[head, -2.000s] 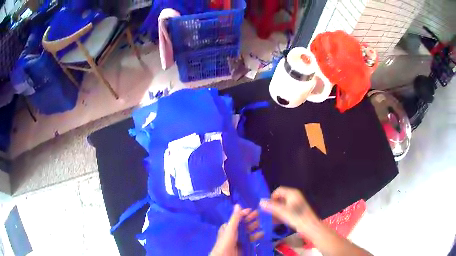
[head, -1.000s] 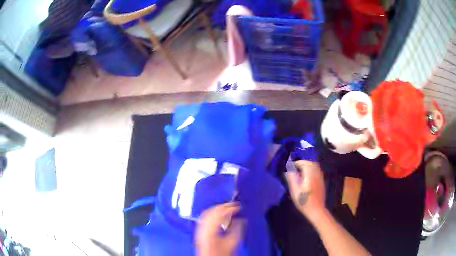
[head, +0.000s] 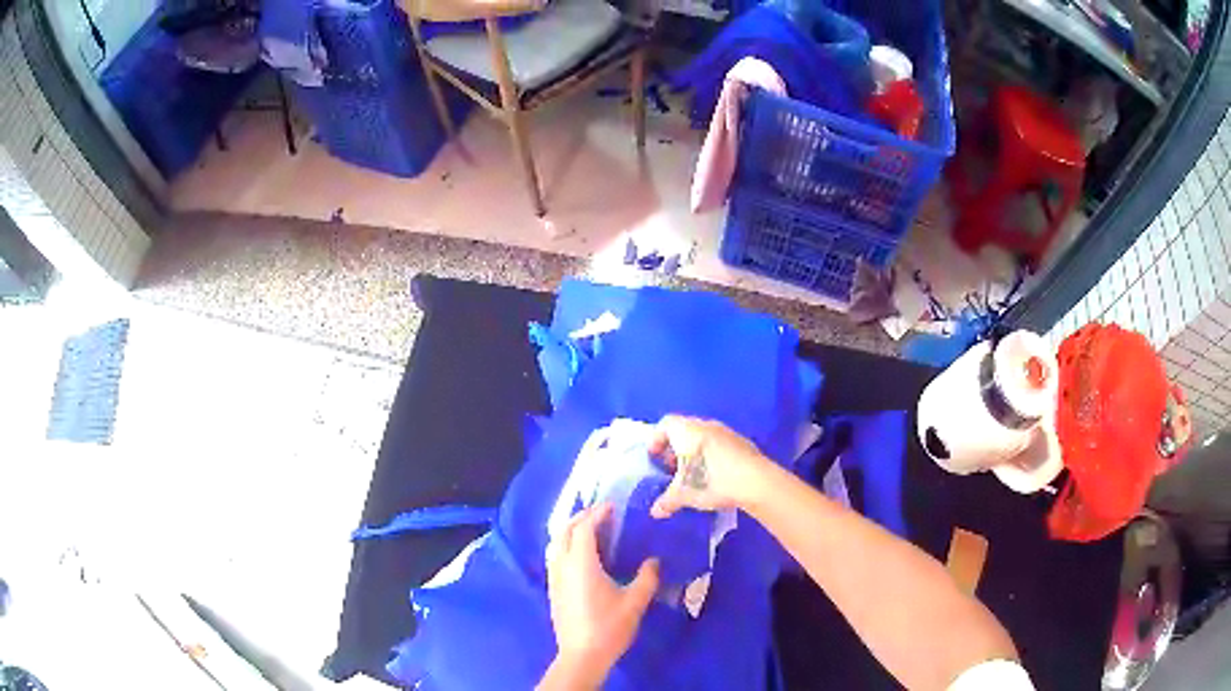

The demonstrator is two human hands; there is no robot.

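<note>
A stack of large bright blue cut panels (head: pixel 689 354) lies on the black-covered table. On it is a small pile of hand-sized blue and whitish pieces (head: pixel 641 520). My left hand (head: pixel 594 590) is at the near left side of this pile, thumb and fingers apart around its edge. My right hand (head: pixel 698 466) is over the pile's top, fingers bent down at a piece; whether it grips one is hard to tell. More blue cloth (head: pixel 871 466) lies to the right of the stack.
A cream-white jug (head: pixel 986 405) and an orange-red bag (head: pixel 1114 425) stand at the table's right. A tan scrap (head: pixel 967 559) lies partly behind my right forearm. A thin blue strip (head: pixel 425 520) reaches the left table edge. Beyond are a blue crate (head: pixel 824 189), wooden-armed chair (head: pixel 506 68) and red stool (head: pixel 1033 162).
Both hands have come together over the small pile; my right hand has moved in from the right. Blue cloth now lies right of the stack. The camera view has shifted.
</note>
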